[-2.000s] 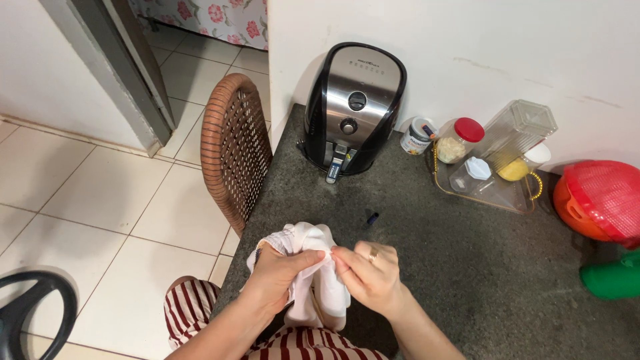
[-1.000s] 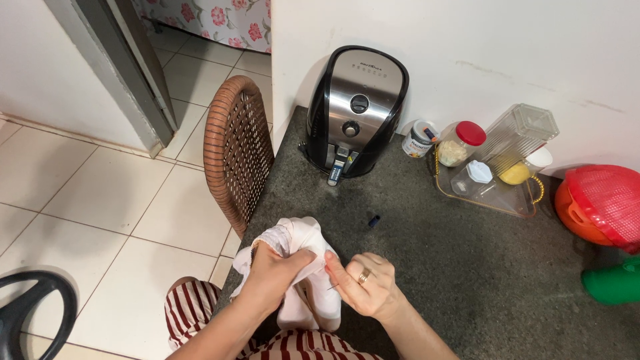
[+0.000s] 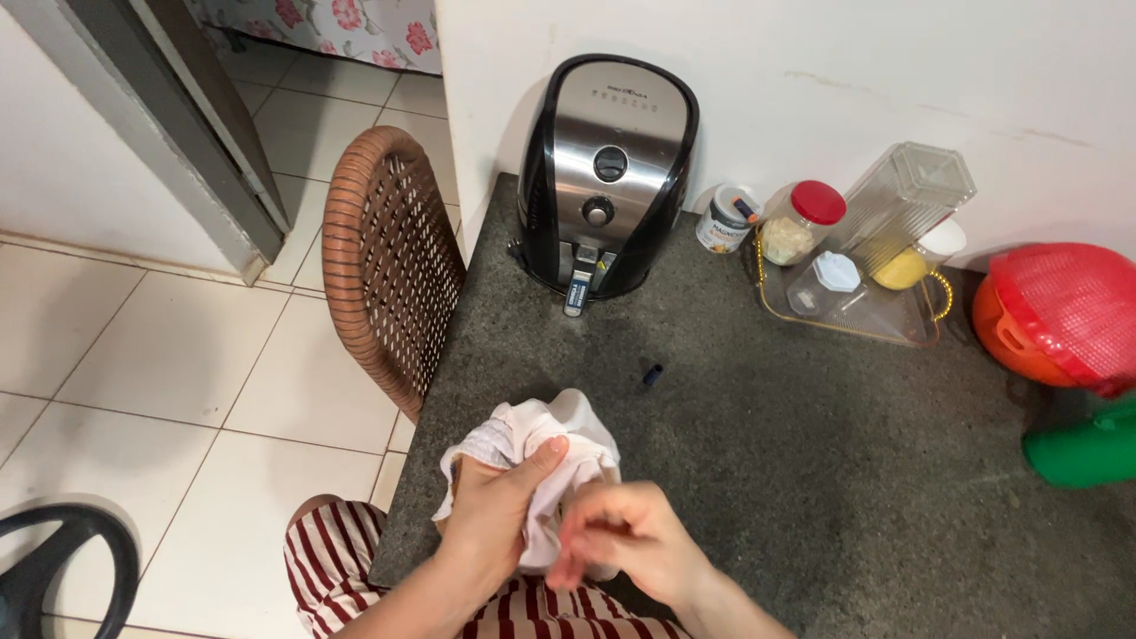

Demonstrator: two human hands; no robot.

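A bunched white cloth (image 3: 581,426), with a gathered edge at its left, lies at the near edge of the dark stone table. My left hand (image 3: 493,515) grips it, thumb on top and fingers hidden in or under the folds. My right hand (image 3: 621,532) is at the cloth's near right side, blurred, with its fingers curled; whether it pinches anything cannot be made out. A small dark blue cap-like piece (image 3: 653,374) lies on the table beyond the cloth.
An air fryer (image 3: 612,133) stands at the back. To its right are a white tub (image 3: 723,222), a tray (image 3: 799,324) with jars, a red-covered bowl (image 3: 1021,328) and a green container (image 3: 1083,448). A woven chair (image 3: 355,266) is at the left table edge.
My right hand has moved nearer to me, down along the cloth, from its place beside my left thumb. My left hand keeps its hold.
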